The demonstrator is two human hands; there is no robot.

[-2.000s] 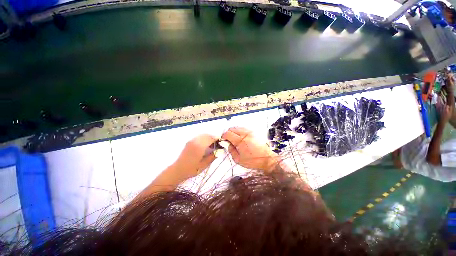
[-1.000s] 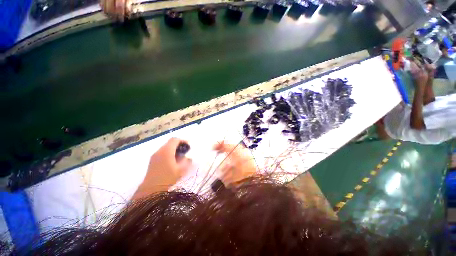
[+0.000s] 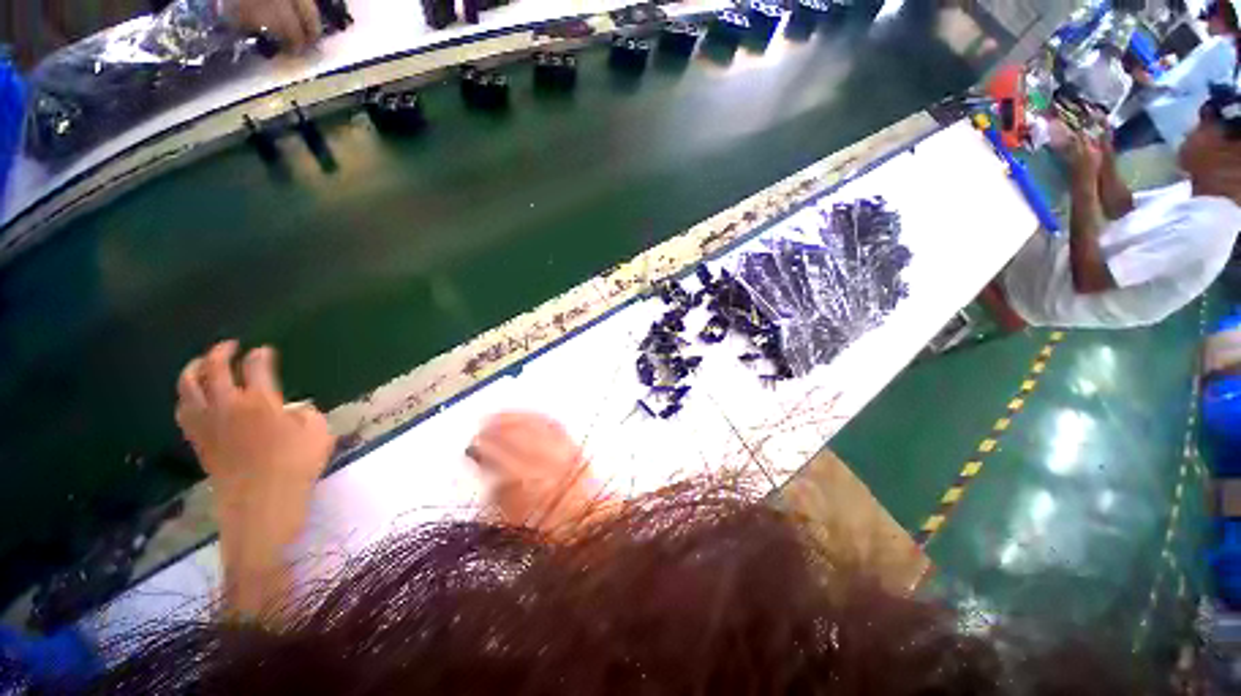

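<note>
My left hand [image 3: 256,428] is over the near edge of the green conveyor belt, fingers apart and slightly bent. No part shows in it, though its palm side is hidden. My right hand [image 3: 534,462] is blurred above the white tabletop, its fingers curled. I cannot tell whether it holds anything. A heap of small black parts [image 3: 667,356] lies on the tabletop to the right of my right hand. A crinkled clear bag [image 3: 823,292] lies over and beside the heap's right side.
The green belt [image 3: 449,231] runs beyond a worn pale rail [image 3: 572,306]. Black blocks [image 3: 486,84] stand along its far side. Another person's hand [image 3: 279,19] is at the top left. A person in white [image 3: 1136,258] is at the right. Hair covers the bottom.
My left hand has moved left and forward from the tabletop to the belt. The black piece seen in it earlier no longer shows. My right hand has moved left. The view has turned.
</note>
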